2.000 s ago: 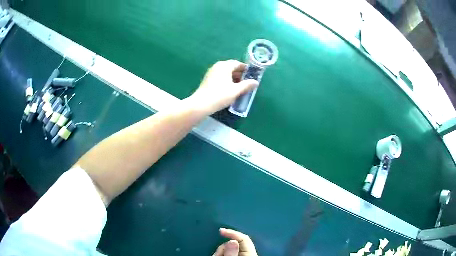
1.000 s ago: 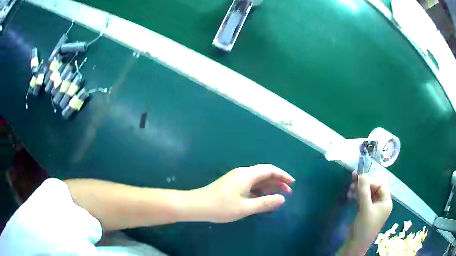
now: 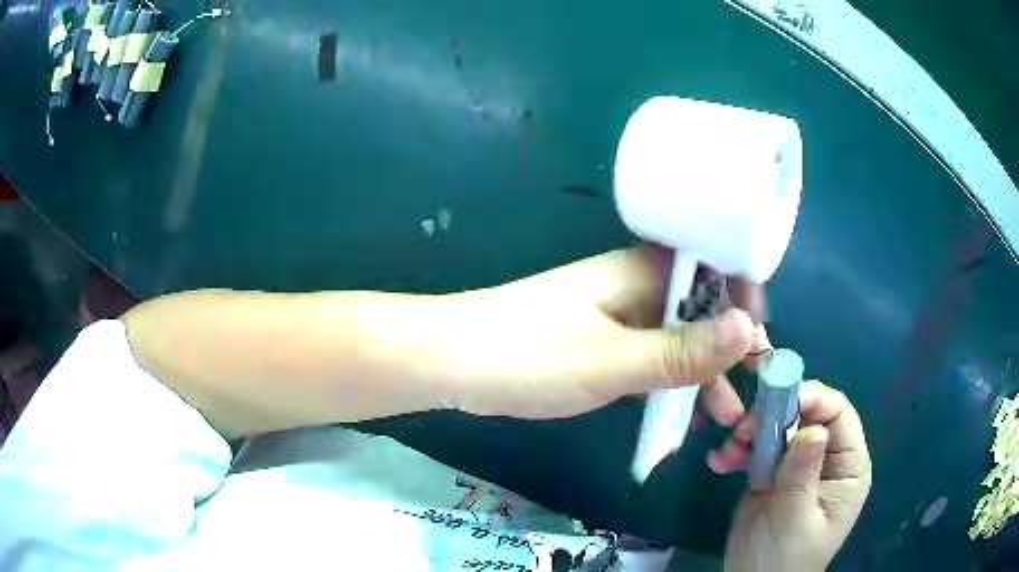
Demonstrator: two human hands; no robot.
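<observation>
A white handheld fan is held over the dark green bench, drum head up and handle pointing down. My left hand grips its handle just below the head, thumb across the front. The dark control board shows at the handle top. My right hand holds a grey battery upright beside the handle, its pale round end up. Thin leads show near the battery's top by my left thumb; where they end is hidden.
Spare grey batteries with yellow patches lie at the upper left. A small dark strip lies on the bench. Pale-yellow pads are heaped at the right edge. The white rail curves across the upper right.
The fan has come from the rail onto the near side, over the bench. My left hand has closed on its handle. My right hand now holds the battery apart from the handle. The view has shifted down.
</observation>
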